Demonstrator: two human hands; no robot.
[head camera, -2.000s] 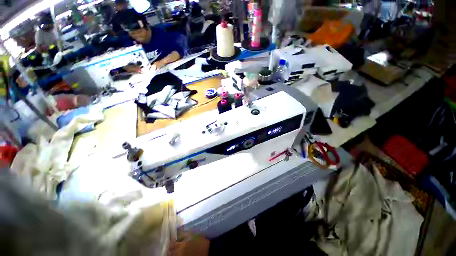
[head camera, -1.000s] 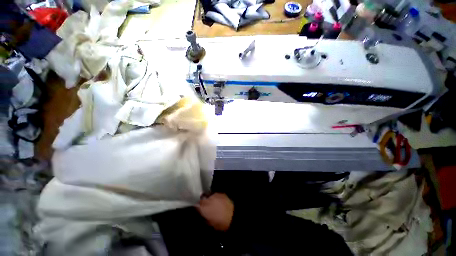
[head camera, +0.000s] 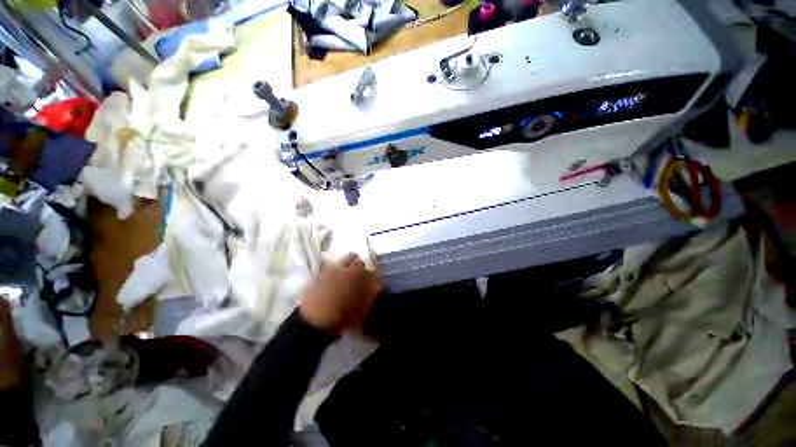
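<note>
Cream fabric (head camera: 271, 253) lies bunched on the white bed left of and in front of the needle area. My left hand (head camera: 325, 299), bare in a dark sleeve, is closed at the fabric's right edge, by the bed's front edge. My right hand (head camera: 360, 284) is close against it, partly hidden, with its fingertips closed on the same edge. The presser foot and needle area (head camera: 351, 190) is beyond my fingertips; no cloth is clearly under it. The white sewing machine head (head camera: 497, 113) reaches to the right.
Red and yellow looped scissors (head camera: 689, 188) and a thin red item (head camera: 586, 173) are at the machine's right end. Folded beige cloth (head camera: 711, 314) is low at right. Grey-black pieces (head camera: 349, 24) lie behind the machine. At the far left edge, a blurred skin-coloured shape (head camera: 9, 345) may be another person's arm.
My left hand has come into view beside my right hand. The hands are now higher, at the bed edge. The broad cream panel spread toward me is now gathered farther up and left.
</note>
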